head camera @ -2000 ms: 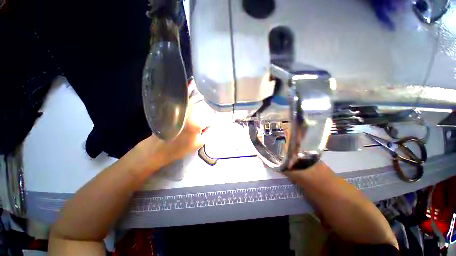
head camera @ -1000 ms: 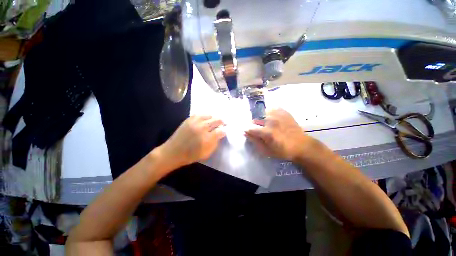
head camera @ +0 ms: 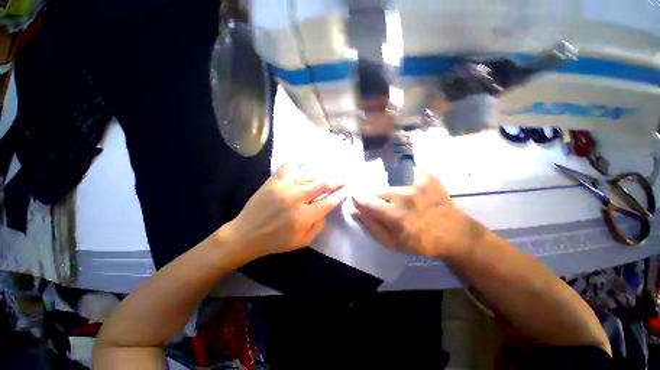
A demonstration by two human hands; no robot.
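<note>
A white piece (head camera: 354, 246) lies over a black cut piece (head camera: 192, 159) under the sewing machine (head camera: 535, 79). Its lower corner reaches over the table's front edge. My left hand (head camera: 289, 209) lies on the white piece left of the needle area, fingers pointing right. My right hand (head camera: 416, 217) lies on its right side, fingers pointing left. The fingertips of both hands nearly meet in front of the presser foot, on the cloth. Glare washes out the fingertips and the foot, and the machine head is blurred.
A grey oval plate (head camera: 240, 90) hangs left of the needle. Bronze-handled shears (head camera: 626, 209) lie at the right, with black-handled scissors (head camera: 530, 134) and a dark red handle (head camera: 581, 142) behind. A printed ruler (head camera: 535, 246) runs along the front edge. Stacked cloth (head camera: 43, 242) is at the left.
Earlier my left hand was behind the oval plate; both hands then came together on the white piece at the needle. Since the last frame, the view has shifted and the machine head looks closer.
</note>
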